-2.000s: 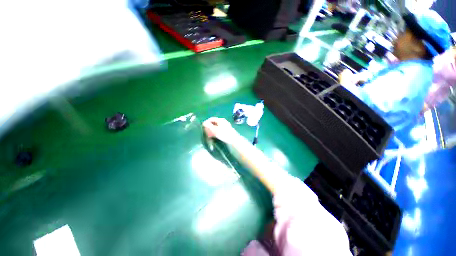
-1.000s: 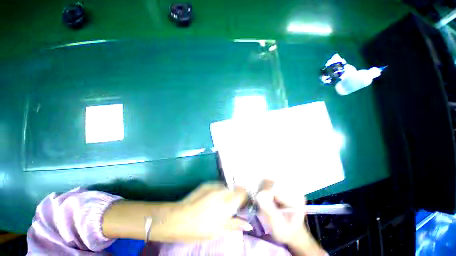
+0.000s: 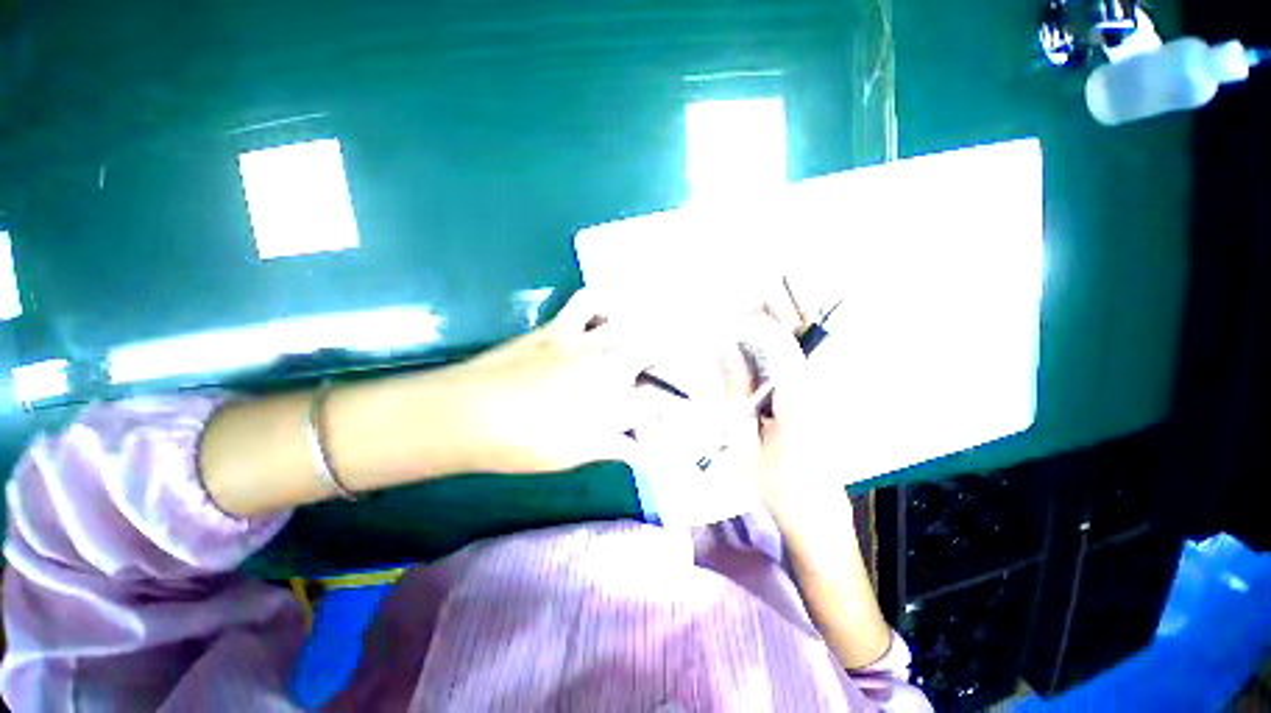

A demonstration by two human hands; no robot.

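A large white board or sheet (image 3: 948,307), washed out by glare, lies tilted on the green bench top. My left hand (image 3: 558,397) reaches over its left edge; glare hides what its fingers hold, if anything. My right hand (image 3: 788,439) is at its lower middle, with a slim pen-like thing (image 3: 814,337) with a dark part showing at its fingers. A small pale piece with a dark mark (image 3: 704,464) shows between my hands at the board's lower edge. A short dark thing (image 3: 662,383) is near my left fingertips.
A white squeeze bottle (image 3: 1154,81) lies at the top right, beside a small clear and dark part (image 3: 1062,35). Dark divided trays (image 3: 976,522) are at the lower right. A white rectangle (image 3: 298,198), paper or reflection, is at the left. A clear sheet edge (image 3: 889,84) runs above the board.
The view has shifted down and right. My hands have moved from the board's lower edge up onto it. The pen-like thing now points up and right.
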